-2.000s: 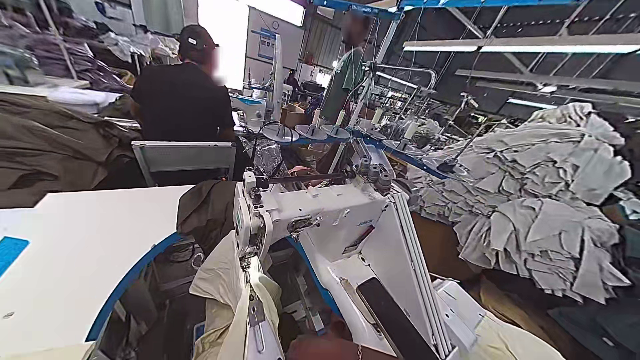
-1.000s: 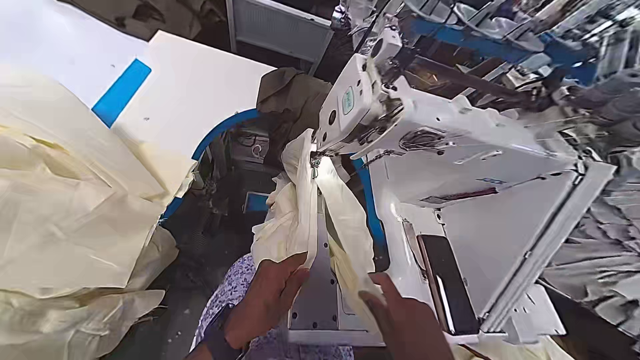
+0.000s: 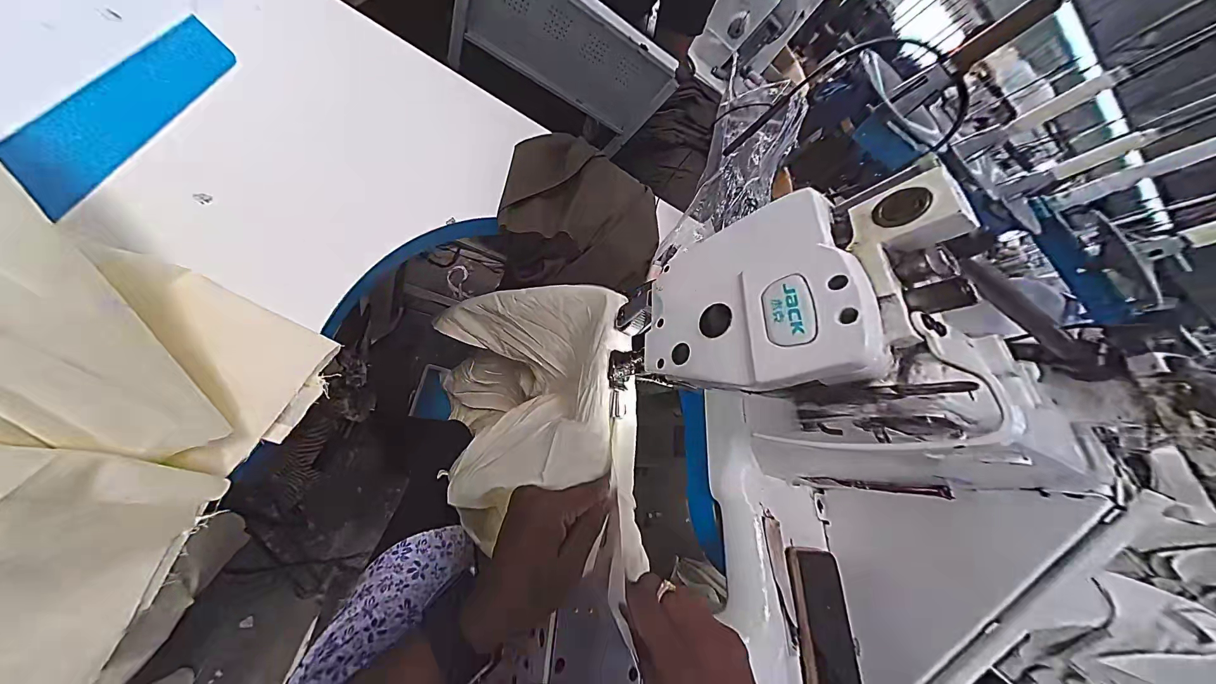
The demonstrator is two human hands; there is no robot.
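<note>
Cream fabric (image 3: 532,399) lies bunched along the narrow arm of a white Jack sewing machine (image 3: 760,294), and its edge runs under the lit presser foot (image 3: 622,366). My left hand (image 3: 546,541) grips the cloth just in front of the needle area, fingers bent over it. Lower and to the right, my right hand (image 3: 679,627), with a ring on one finger, pinches the strip of cloth that comes toward me. The fingertips of both hands are partly hidden by cloth and by the hands themselves.
At left, cream fabric panels (image 3: 104,380) hang over a white table (image 3: 332,114) with a blue edge. Brown cloth (image 3: 575,209) lies behind the machine head. A clear plastic bag (image 3: 750,142) hangs behind it. Grey cloth pieces (image 3: 1159,589) are heaped at right.
The view has swung down from the wider room and come closer to the machine. Both hands were at the cloth one second ago; the left is now nearer the presser foot.
</note>
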